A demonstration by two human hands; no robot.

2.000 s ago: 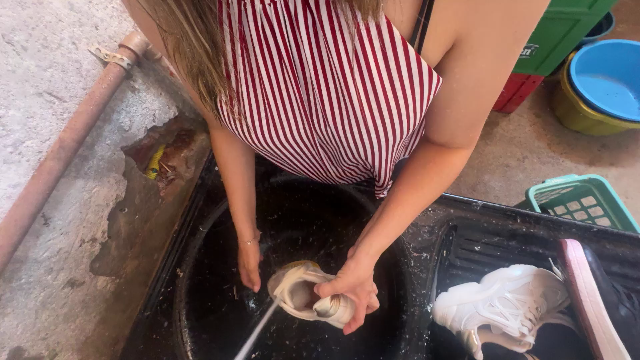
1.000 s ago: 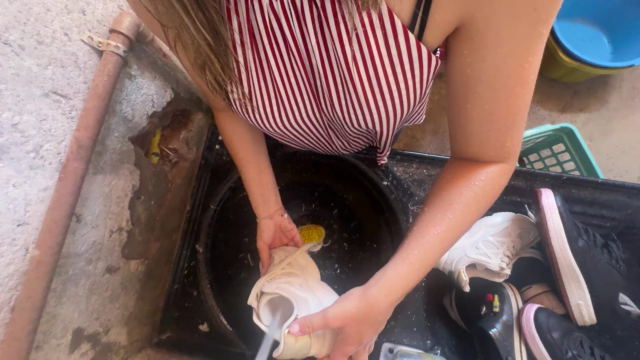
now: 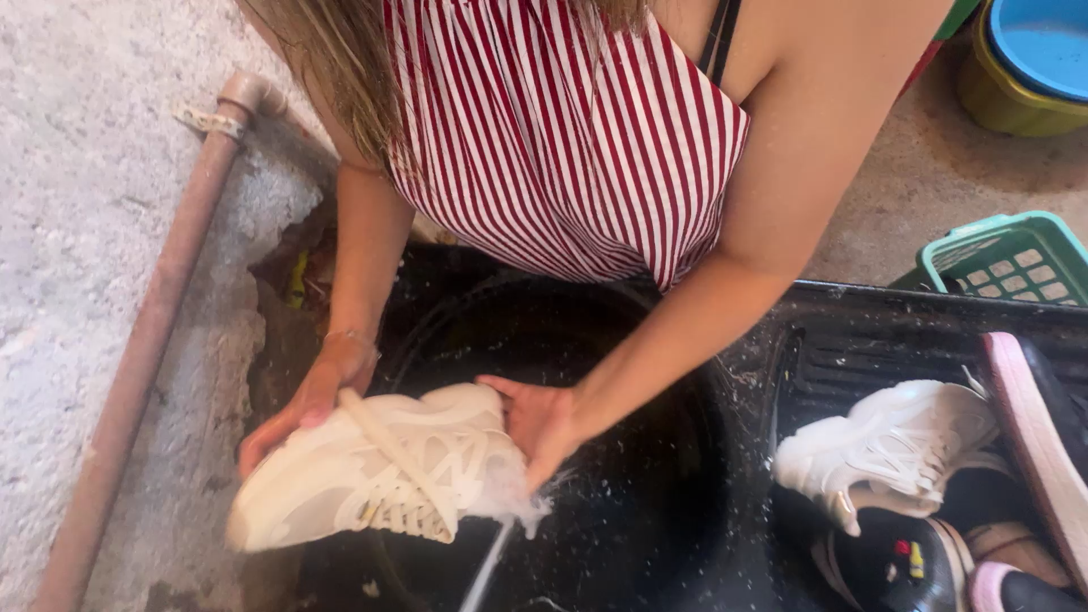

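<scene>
A white lace-up sneaker [image 3: 399,476] lies sideways between my hands over a round black basin [image 3: 629,340], its toe at the left and a loose lace across its side. My right hand [image 3: 319,395], at the image's left, holds the sole edge near the toe. At the image's right, my left hand [image 3: 544,425] is around the heel, its fingers partly hidden. A narrow water stream [image 3: 489,565] rises from the bottom edge and splashes at the heel and shoe opening. Another white sneaker [image 3: 892,442] rests on the black ribbed drainboard [image 3: 833,336] among dark shoes.
Dark shoes with pinkish soles [image 3: 1033,442] crowd the lower right. Beyond the sink edge are a green plastic basket [image 3: 990,234] and a blue basin [image 3: 1041,42] above a yellow one. A pipe [image 3: 153,331] runs along the rough wall at the left.
Two seconds ago my right hand was apart from the sneaker; now it grips it. The sneaker has turned from opening toward the stream to lying sideways, toe left. The view has shifted.
</scene>
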